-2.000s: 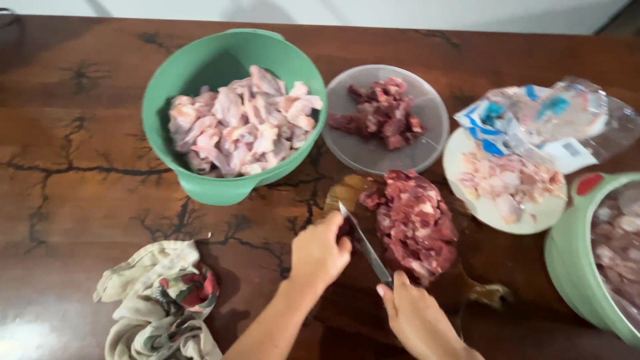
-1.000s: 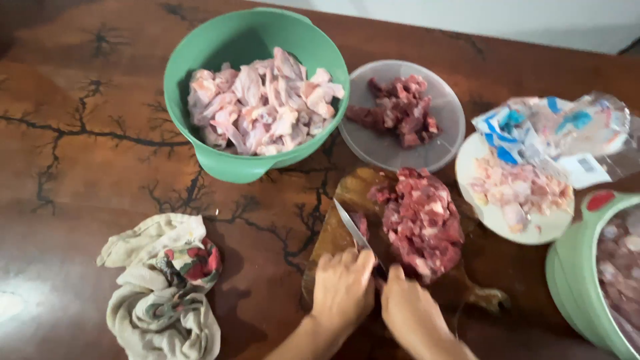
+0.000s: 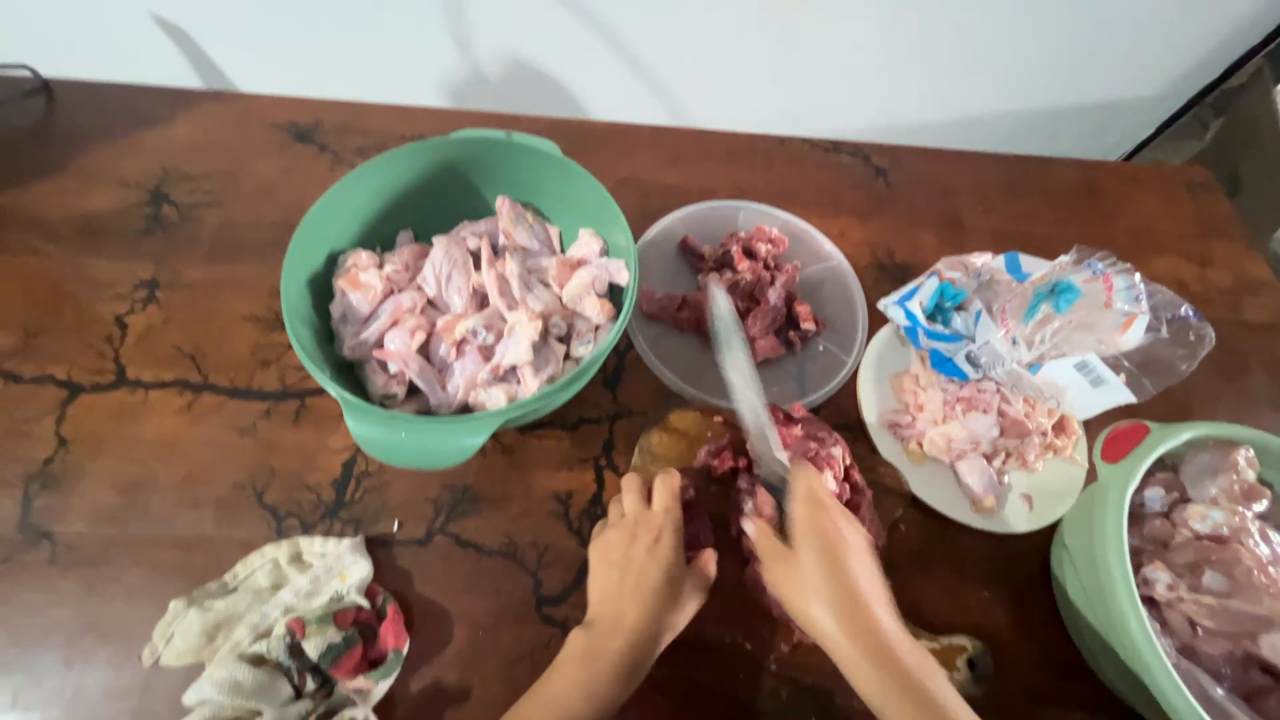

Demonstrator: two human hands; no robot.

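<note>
My right hand (image 3: 825, 555) grips a kitchen knife (image 3: 745, 380), its blurred blade raised and pointing away over the wooden cutting board (image 3: 665, 445). Beneath and beside that hand lies a mound of raw red meat (image 3: 825, 455). On the board's left part, my left hand (image 3: 645, 565) rests with bent fingers against a dark red piece of meat (image 3: 697, 520); whether it grips the piece is unclear. Beyond the board, a round translucent plastic lid or plate (image 3: 680, 365) holds cut red meat (image 3: 765, 285). The knife tip overlaps it in view.
A green bowl (image 3: 420, 440) of raw chicken pieces stands left of the lid. At right are a pale plate (image 3: 1040, 505) with trimmings, a printed plastic bag (image 3: 1090, 290) and a light green container (image 3: 1090, 560) of raw meat. A crumpled cloth (image 3: 270, 610) lies at lower left.
The knife, low at the board one second ago, is now raised with its blade pointing away. My hands have moved apart. The view has shifted to show more of the wall.
</note>
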